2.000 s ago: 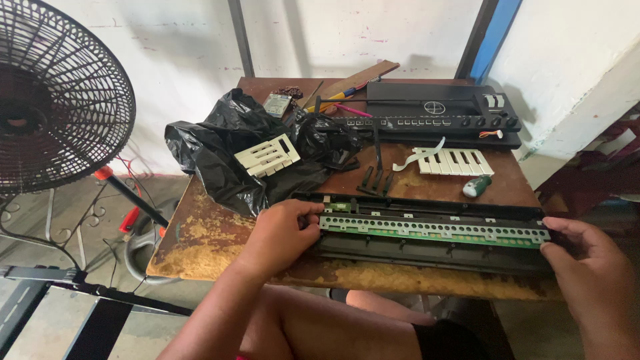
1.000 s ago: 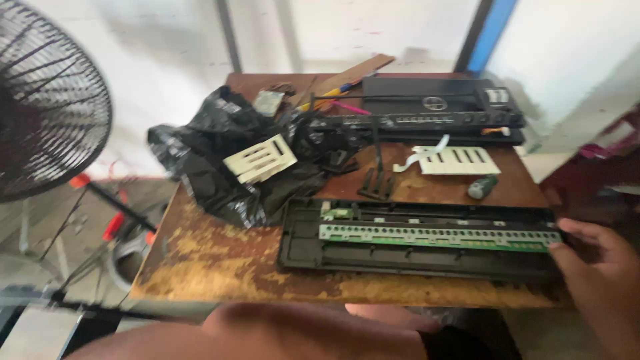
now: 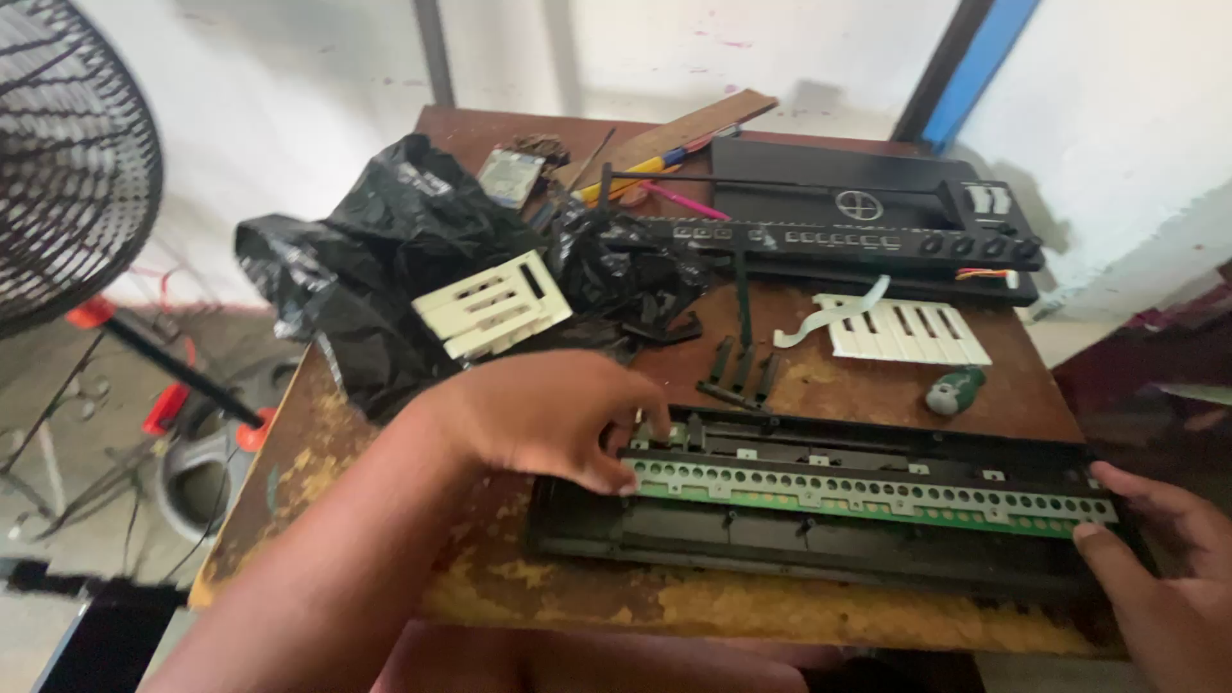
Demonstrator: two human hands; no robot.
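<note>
A black plastic keyboard case half [image 3: 674, 539] lies open along the table's near edge. Inside it runs a long green circuit board with a perforated light strip [image 3: 857, 493]. My left hand [image 3: 549, 423] grips the strip's left end between thumb and fingers. At the right end, my right hand [image 3: 1155, 549] pinches the strip, thumb in front and forefinger behind. Just behind the case are a set of black keys [image 3: 739, 373] and a green-and-grey screwdriver handle [image 3: 955, 390]. White piano keys [image 3: 910, 330] with a pale ribbon cable [image 3: 833, 313] lie farther back.
A black plastic bag [image 3: 385, 260] with more cream keys [image 3: 493, 303] on it covers the table's left. The black keyboard's control panel [image 3: 857, 236] lies at the back right, beside pens [image 3: 630, 178] and a wooden strip [image 3: 688, 130]. A stand fan [image 3: 67, 164] is at far left.
My left hand, out of view one second ago, is back at the strip's left end. My right hand remains at the right end.
</note>
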